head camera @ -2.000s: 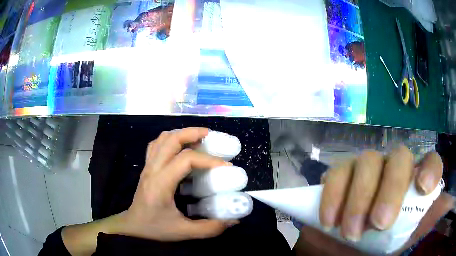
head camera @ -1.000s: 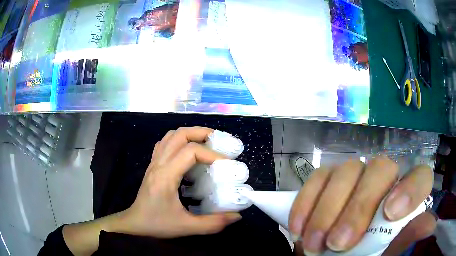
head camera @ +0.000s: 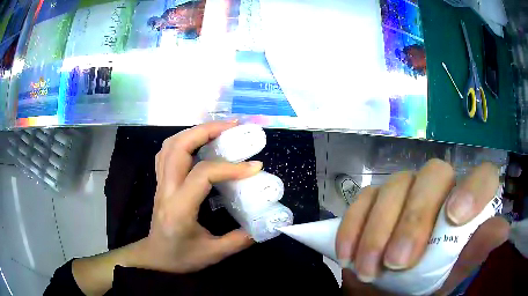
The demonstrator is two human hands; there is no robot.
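My left hand (head camera: 185, 202) holds three white plastic units (head camera: 255, 188) in a stack over the dark lap covering. A finger lies between the top unit and the middle one, and the thumb is under the lowest. Their oval end faces point right. My right hand (head camera: 405, 219) is closed around a white piping bag (head camera: 312, 236) with dark print partly reading "ry bag". The bag's fine tip touches or nearly touches the end face of the lowest unit. Any paste there is too small to tell.
A white paper sheet (head camera: 330, 63) lies on the shiny printed bench covering (head camera: 40, 69). Yellow-and-grey scissors (head camera: 473, 87), a thin pale stick (head camera: 451, 80) and a dark flat object (head camera: 490, 63) are on the green mat (head camera: 446, 115). Greyish blister trays (head camera: 43, 153) show at left. A shoe (head camera: 348, 188) is on the floor.
The stack in my left hand has moved up and now tilts, with the top unit further left. The piping bag's tip has moved slightly left and stays at the lowest unit.
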